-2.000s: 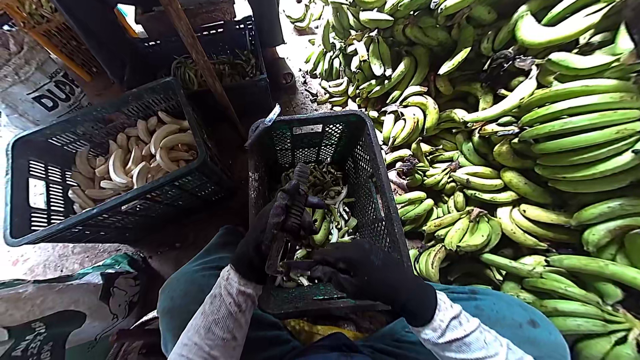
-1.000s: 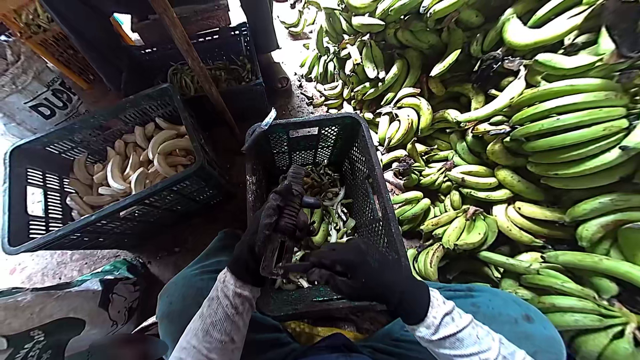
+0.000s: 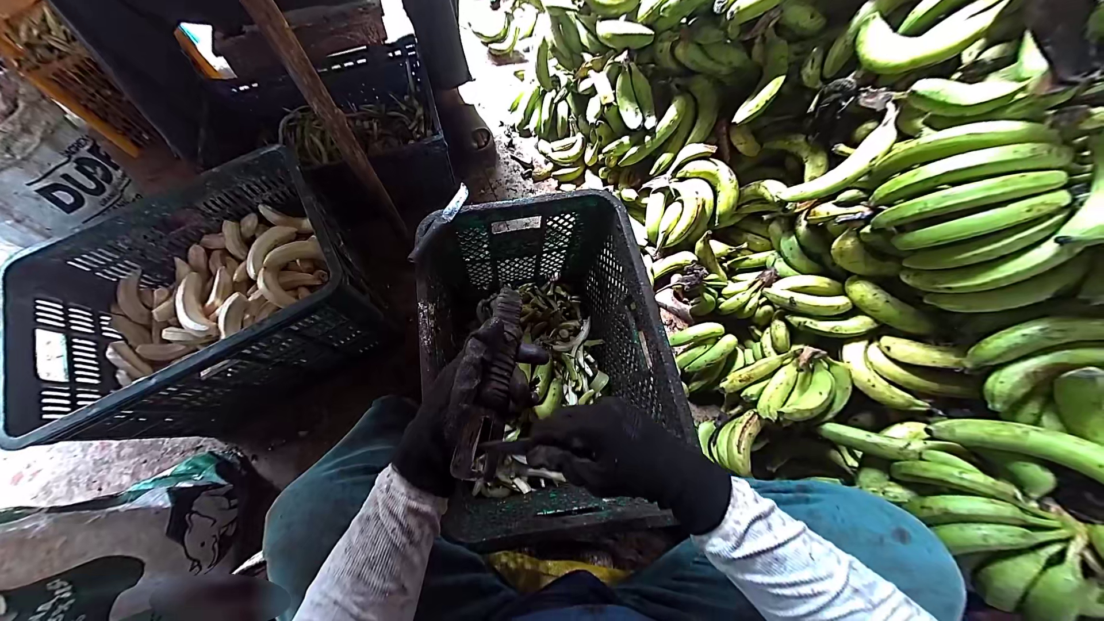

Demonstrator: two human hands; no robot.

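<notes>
My left hand point(image 3: 461, 401), in a dark glove, is closed around a dark ridged tool point(image 3: 503, 345) with a frame-like lower end; its exact kind is unclear. My right hand point(image 3: 604, 453), also gloved, is at the lower end of that tool, with a thin dark piece at its fingertips that I cannot identify. Both hands are above a dark green plastic crate point(image 3: 638, 345) between my knees. Green peel strips point(image 3: 569, 345) lie inside it. On the crate's upper left rim rests a knife-like blade point(image 3: 454, 203).
Peeled plantains point(image 3: 207, 297) lie in a crate point(image 3: 233, 366) at left. Green plantain bunches point(image 3: 975, 207) are heaped at right. A wooden pole point(image 3: 323, 103) leans before another crate point(image 3: 435, 142) of peel. Printed sacks point(image 3: 78, 185) are at left. Another person's foot point(image 3: 474, 134) is behind the crates.
</notes>
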